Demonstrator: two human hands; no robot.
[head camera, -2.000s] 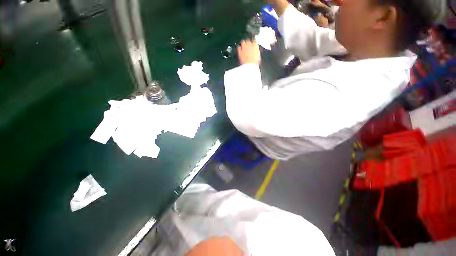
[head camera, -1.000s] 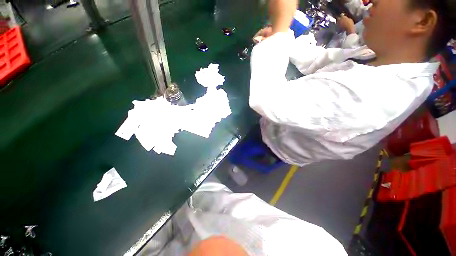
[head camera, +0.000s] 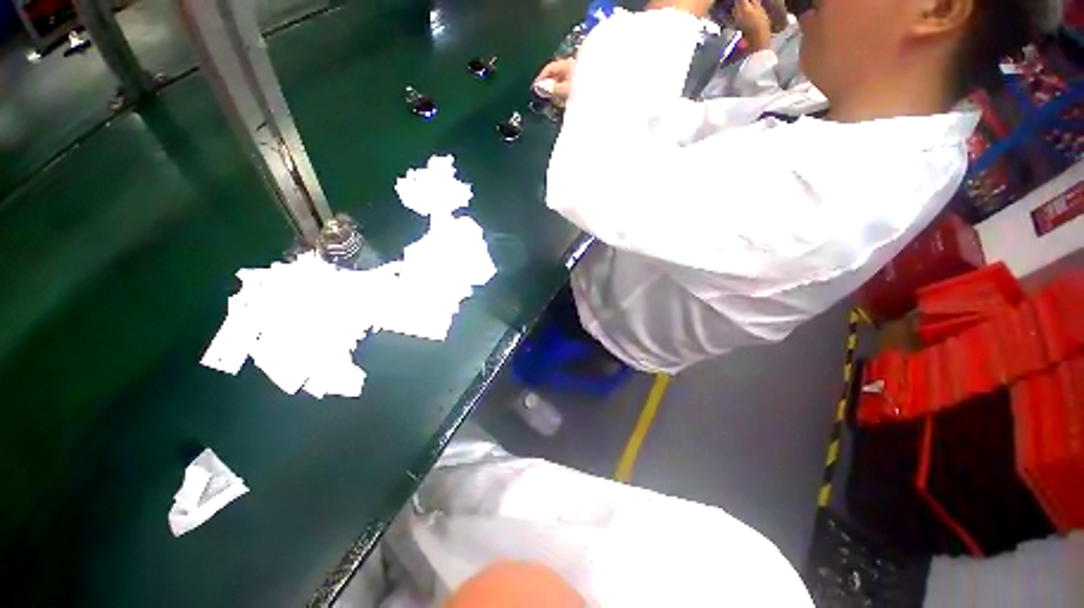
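Note:
No hand of mine shows clearly. A blurred, skin-coloured rounded shape at the bottom edge cannot be identified. A single folded white wipe (head camera: 207, 492) lies on the dark-green bench (head camera: 392, 445) at lower left. A loose pile of overlapping white wipes (head camera: 339, 315) lies further up, around the foot of the metal post (head camera: 256, 125). A ribbed clear bottle or jar (head camera: 340, 238) stands at the post's foot, partly behind the pile. Small dark-and-silver assemblies (head camera: 420, 103) lie spaced apart beyond it.
A person in a white smock (head camera: 725, 226) works at the right, a hand (head camera: 554, 81) at the bench. Blue bin (head camera: 571, 362) under the bench edge. Stacked red trays (head camera: 975, 356) stand at far right, near a yellow floor line (head camera: 642, 428). White smock cloth (head camera: 642, 540) fills the bottom.
The view has swung, so the red tray and the pieces at lower left have left the picture. The neighbour's raised forearm has come down. The wipes look undisturbed.

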